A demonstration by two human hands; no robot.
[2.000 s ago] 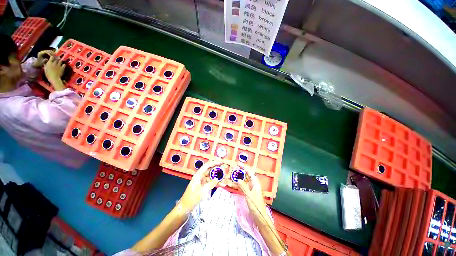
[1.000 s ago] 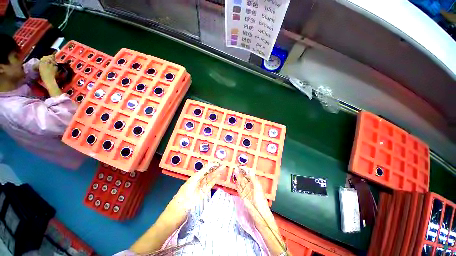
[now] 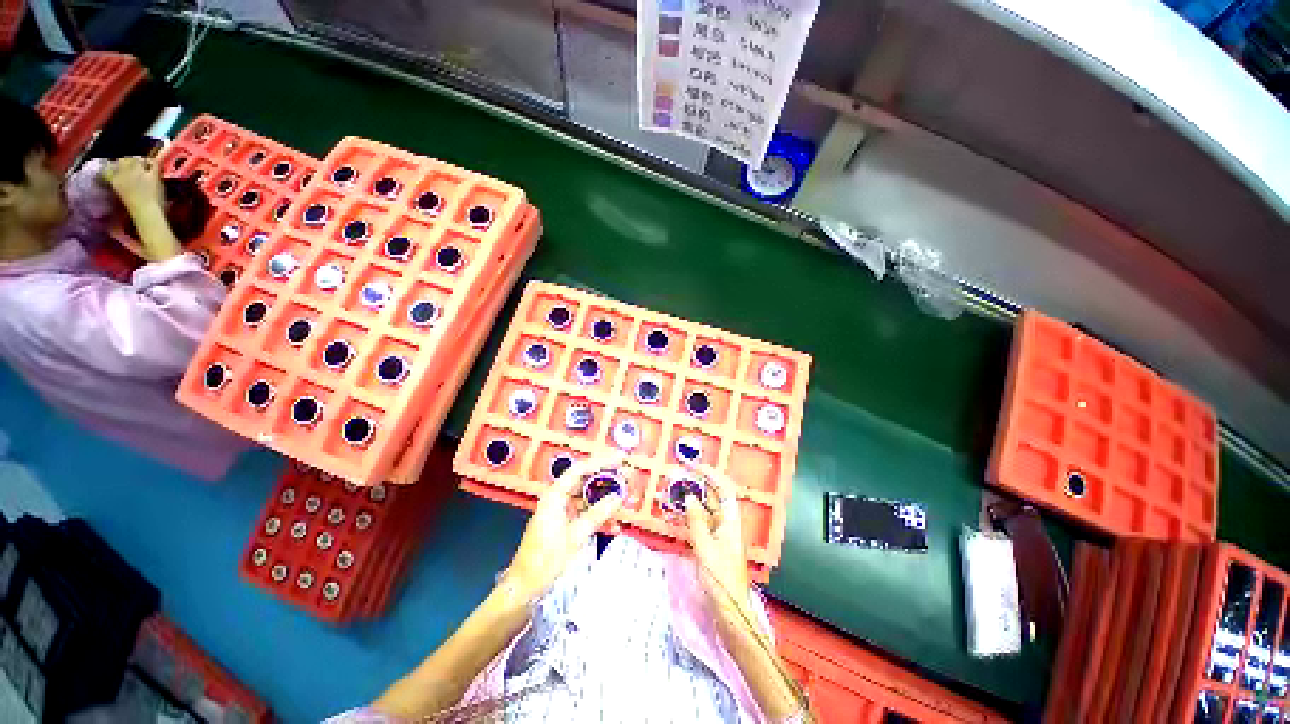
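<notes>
An orange tray (image 3: 754, 464) with square pockets lies before me on the green bench. Most of its pockets hold a round disc, mostly dark-centred; two paler discs sit in the right column. My left hand (image 3: 566, 526) holds a dark-centred disc (image 3: 604, 489) between thumb and fingers over the tray's near edge. My right hand (image 3: 712, 526) holds another dark-centred disc (image 3: 685, 495) beside it. Both hands are bare. The near pockets are partly hidden by my hands.
A tilted stack of filled orange trays (image 3: 467, 304) stands left. Right are a dark patterned rectangle (image 3: 877, 522), a pale rectangular object (image 3: 990, 591), a mostly empty tray (image 3: 1111, 424) and trays on edge (image 3: 1132, 622). A person in pink (image 3: 120, 333) works at far left.
My hands were turned inward with the discs nearly hidden one second ago. Now they are turned so that both dark disc faces show. The neighbour's hands have moved slightly.
</notes>
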